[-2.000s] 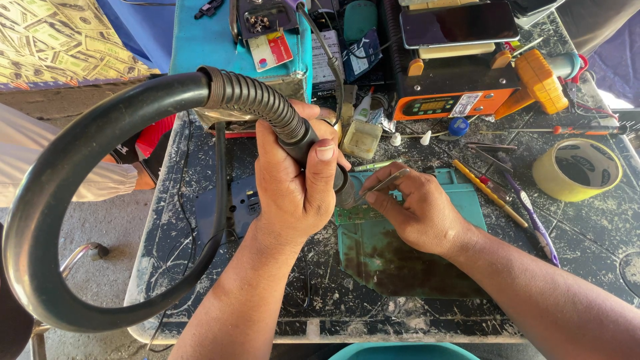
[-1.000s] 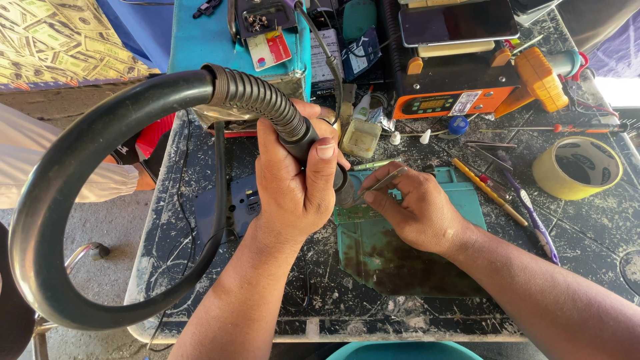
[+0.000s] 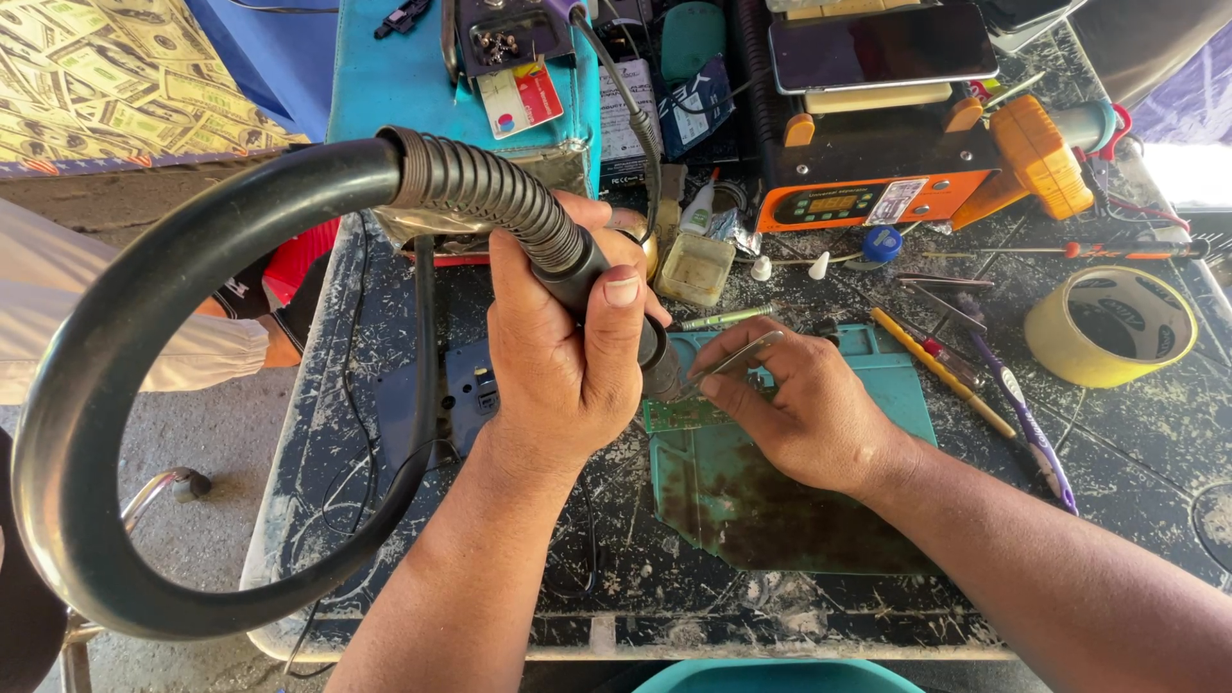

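My left hand (image 3: 568, 337) is wrapped around the handle of a hot-air rework gun (image 3: 592, 279), whose thick black hose loops out to the left. The gun's nozzle (image 3: 664, 371) points down at a green circuit board (image 3: 683, 414), most of which is hidden by the nozzle and my fingers. Pinched between the thumb and fingers of my right hand (image 3: 804, 404) are metal tweezers (image 3: 741, 356), with their tips beside the nozzle. Below the board lies a teal silicone repair mat (image 3: 789, 520) with dark scorch stains.
An orange-and-black separator machine (image 3: 866, 192) with a phone (image 3: 881, 48) on top stands behind. To the right are a tape roll (image 3: 1112, 327), a purple toothbrush (image 3: 1025, 423) and a yellow stick tool (image 3: 943, 371). A dark panel (image 3: 462, 385) lies left. A person's sleeve (image 3: 125, 308) shows at far left.
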